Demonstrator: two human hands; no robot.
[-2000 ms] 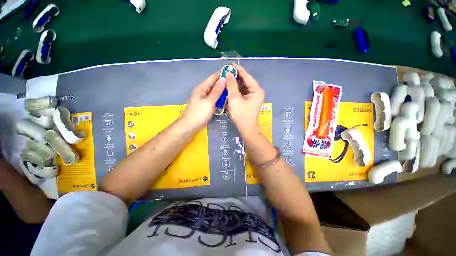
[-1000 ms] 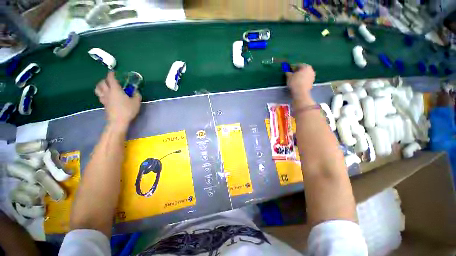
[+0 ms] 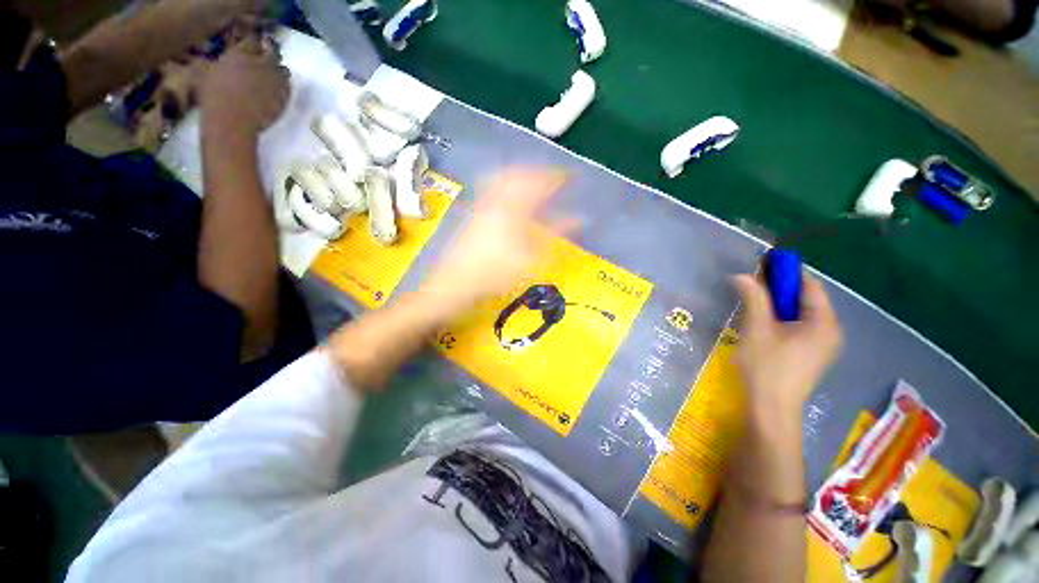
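My right hand (image 3: 792,342) holds a blue battery pack (image 3: 784,285) above the bench cover, near the belt's edge. My left hand (image 3: 513,216) is blurred over the yellow panel of the bench cover. Nothing shows in it, but the blur hides its fingers. A pile of white housings (image 3: 382,205) lies to the left of my left hand. Part-filled housings with blue inside, one of them (image 3: 700,145) near the middle, lie on the green belt.
The green conveyor belt (image 3: 786,137) runs along the far side. A red-and-orange wrapped packet (image 3: 877,467) lies at lower right, beside more white housings (image 3: 989,522). Another person's arm (image 3: 237,216) reaches over the left end. A blue battery (image 3: 942,203) lies on the belt.
The view has turned left. My right hand has come back from the belt with a blue battery pack. My left hand has left the belt and is over the bench cover.
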